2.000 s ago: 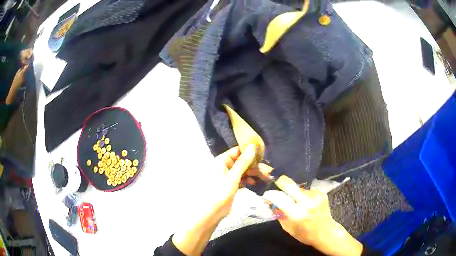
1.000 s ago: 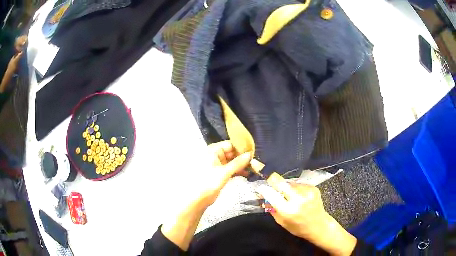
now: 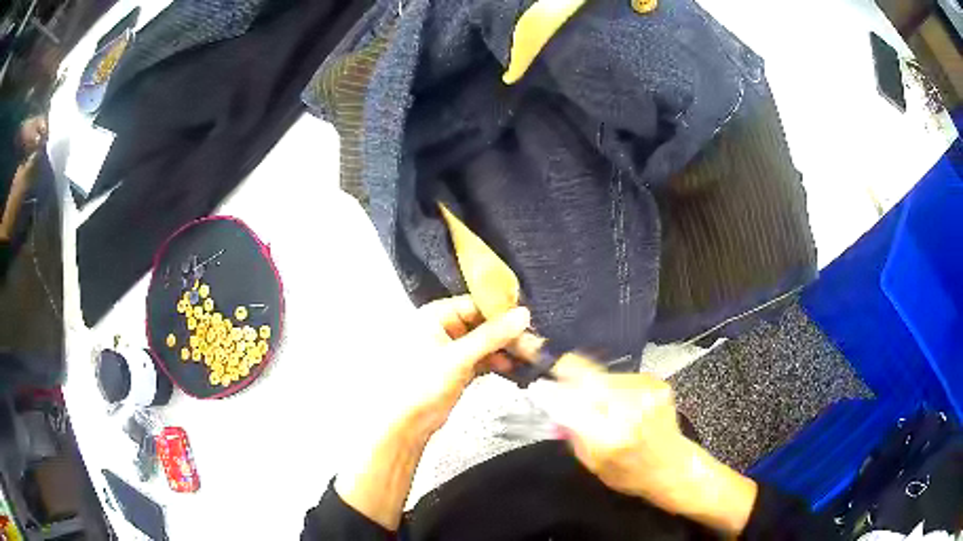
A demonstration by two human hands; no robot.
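Dark denim trousers (image 3: 549, 201) lie in front of me over striped trousers (image 3: 729, 227). A yellow facing (image 3: 484, 273) hangs down to my left hand (image 3: 454, 343), which pinches its lower end with the dark cloth between thumb and fingers. My right hand (image 3: 623, 423) is close on the right of it, blurred, with its fingertips near the pinched edge. Blurred silvery snips (image 3: 523, 414) with a pinkish part show under the right hand. I cannot make out a needle or thread. A second yellow strip (image 3: 539, 37) lies higher on the denim, left of a yellow button (image 3: 644, 4).
A round black tray (image 3: 227, 254) with yellow buttons (image 3: 224, 343) stands at left. Spools (image 3: 114, 375), a red packet (image 3: 177, 460) and a phone (image 3: 135, 505) lie below it. Black trousers (image 3: 201, 132) stretch behind. Blue bins (image 3: 919, 285) stand at right. A person's hand shows at the far left.
The right hand stays beside the left hand but is now blurred by motion. The left hand keeps its pinch on the yellow facing. The whole view has shifted a little.
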